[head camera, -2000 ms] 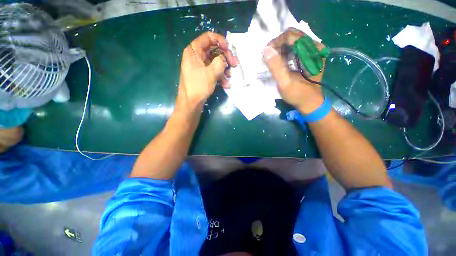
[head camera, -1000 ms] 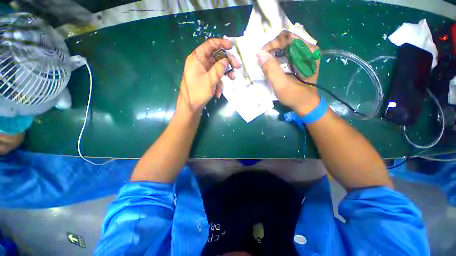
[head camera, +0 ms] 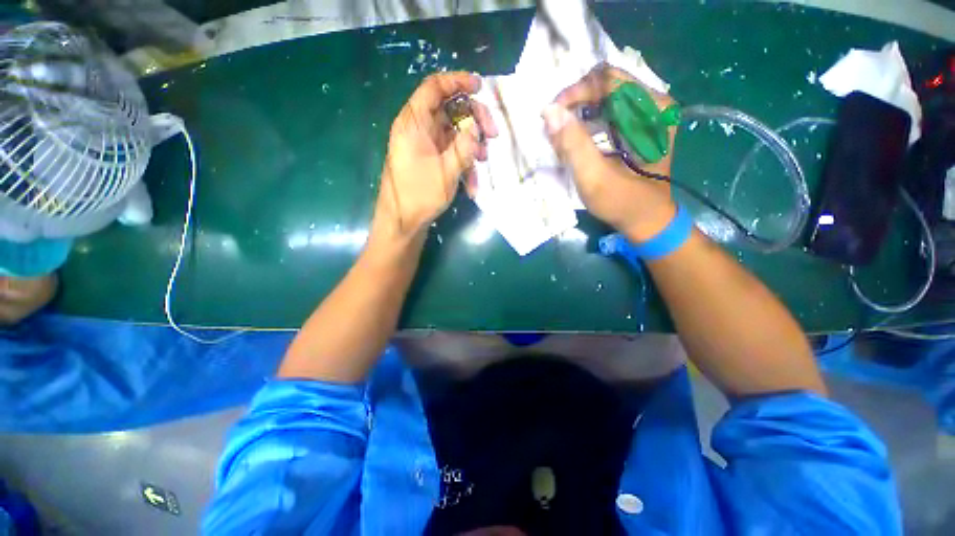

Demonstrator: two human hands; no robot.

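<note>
My left hand [head camera: 427, 157] pinches a small dark, silvery workpiece [head camera: 459, 111] between thumb and fingers, left of the white tissue. My right hand [head camera: 613, 168] is closed around a dispensing syringe, mostly hidden by the fingers. Its bright green adapter [head camera: 638, 120] shows at the back of the hand. A clear air hose [head camera: 780, 147] loops right from the adapter, with a thin black lead beside it. The creased white tissue [head camera: 524, 215] lies on the green surface between and under my hands. A blue wrist strap [head camera: 666, 233] is on my right wrist.
A white fan [head camera: 68, 136] stands at the left, its white cord [head camera: 189, 230] hanging over the table edge. A black phone-like device [head camera: 864, 178] lies at right by crumpled tissue [head camera: 874, 79]. Blue sleeves of neighbours show at both sides. A white strip [head camera: 304, 23] borders the far side.
My left fingers have shifted on the workpiece and changed its tilt. My right hand has moved slightly and still holds the syringe.
</note>
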